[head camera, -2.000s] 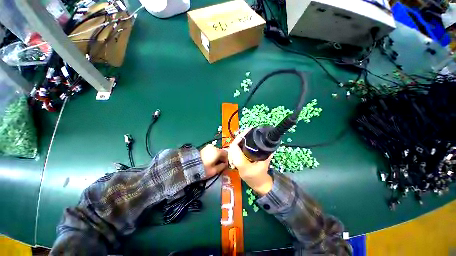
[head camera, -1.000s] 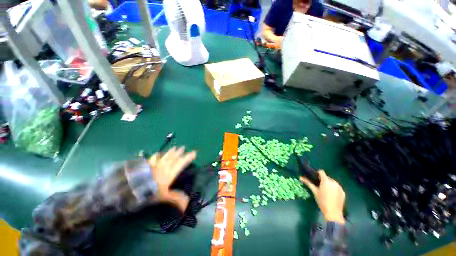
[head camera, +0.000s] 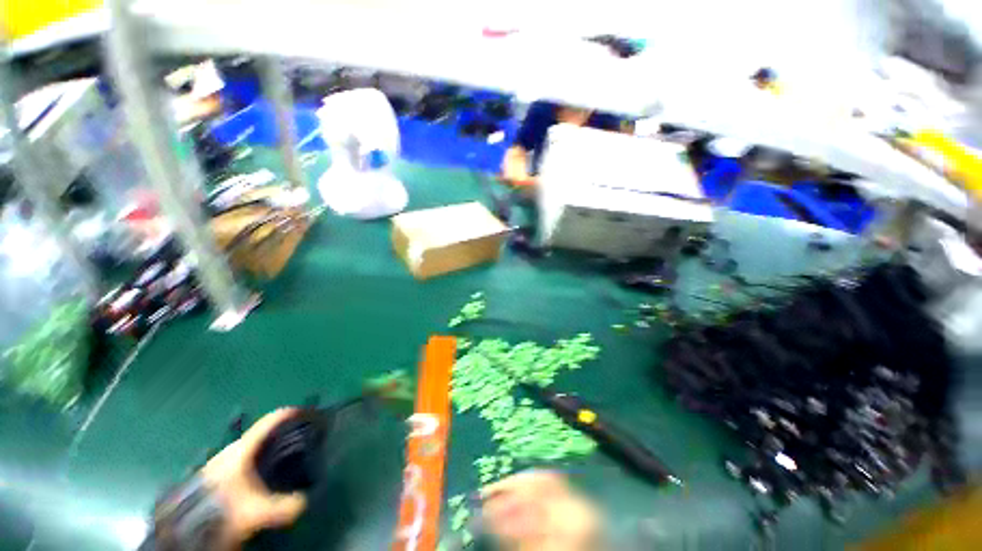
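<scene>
My left hand (head camera: 253, 479) is closed around a coiled black cable lead (head camera: 293, 450), left of the orange strip (head camera: 433, 431). Green connectors show blurred near the lead's far end by the strip. My right hand (head camera: 538, 510) is blurred low in the picture, right of the strip; I cannot tell whether it holds anything. The black electric screwdriver (head camera: 616, 436) with a yellow mark lies on the bench beside the pile of green terminal blocks (head camera: 517, 396), apart from my right hand.
A large black lead pile (head camera: 818, 377) lies at right. A cardboard box (head camera: 450, 239), white fan (head camera: 361, 156) and pale equipment case (head camera: 619, 194) stand at the back. A shelf post (head camera: 178, 178), connector leads and a green-filled bag (head camera: 48, 350) are at left. A person is behind the case.
My right hand has let go of the screwdriver and moved left. My left hand has closed on the coiled black lead and moved left and down. The view has tilted up and is blurred.
</scene>
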